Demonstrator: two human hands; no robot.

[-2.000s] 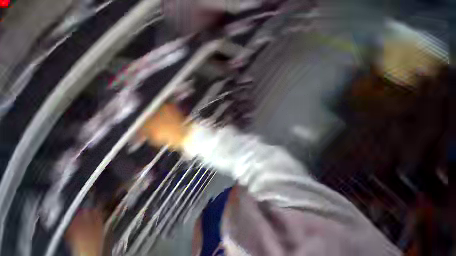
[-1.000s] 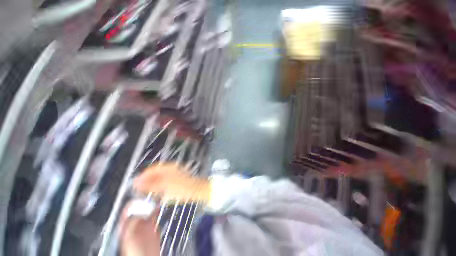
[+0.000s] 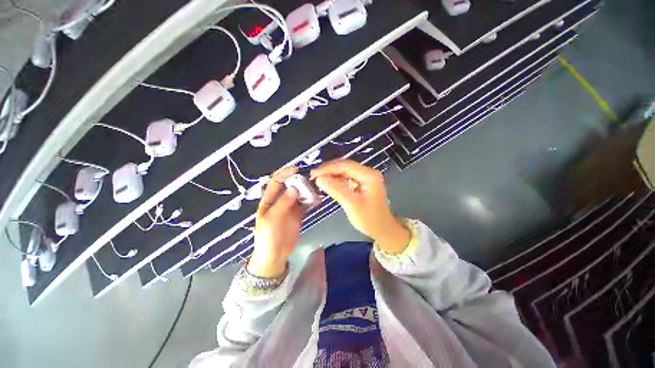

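Note:
My left hand [image 3: 276,223] holds a small white charging case [image 3: 302,190] in its fingertips, in front of the shelf edges near the middle of the view. My right hand [image 3: 358,198] is raised just right of the case, with thumb and fingertips close together near it. I cannot tell if its fingers hold a cable plug. White cable plugs [image 3: 253,191] lie on the shelf edge just left of my left hand. More white cases [image 3: 214,100] with cables attached lie in a row on the black shelf above.
Stacked black shelves with white edge strips [image 3: 215,159] run from lower left to upper right. Loose white cable ends [image 3: 164,215] lie on the second tier. Another rack [image 3: 596,287] stands at the lower right. A yellow floor line [image 3: 589,88] and part of a cardboard box [image 3: 646,154] show at the right.
The view has turned and sharpened. Both hands are now together in front of the shelves, with the white case in my left hand; earlier frames are too blurred for finer detail.

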